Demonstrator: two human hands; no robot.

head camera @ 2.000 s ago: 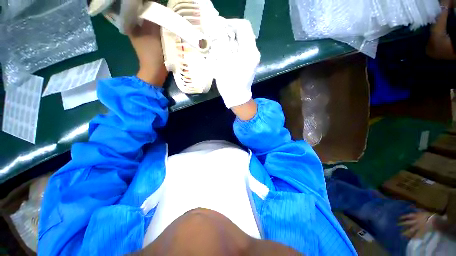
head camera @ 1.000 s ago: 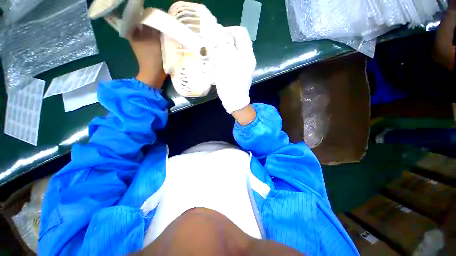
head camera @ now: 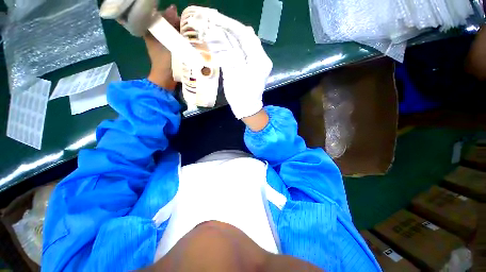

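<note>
A cream clip fan (head camera: 200, 93) is held edge-on over the bench's near edge, with its slats and a round dark hole showing. Its arm runs up left to the clip base (head camera: 139, 16) at the top of the frame. My left hand (head camera: 159, 50), bare, is behind the arm and holds the fan; its fingers are partly hidden. My right hand (head camera: 244, 66), in a white knit glove, is closed over the slatted head's upper right side. Whether a cloth is in the glove cannot be told.
Bubble bags (head camera: 58, 45) and label sheets (head camera: 29, 114) lie left on the green bench (head camera: 133, 58). A pale block (head camera: 270, 20) and plastic sleeves (head camera: 367, 21) lie right. An open carton (head camera: 367, 122) is below; closed cartons (head camera: 426, 228) line the floor.
My gloved hand has moved up and left over the fan's head. The fan has turned, so fewer slats show. The person's legs and hand at lower right are gone.
</note>
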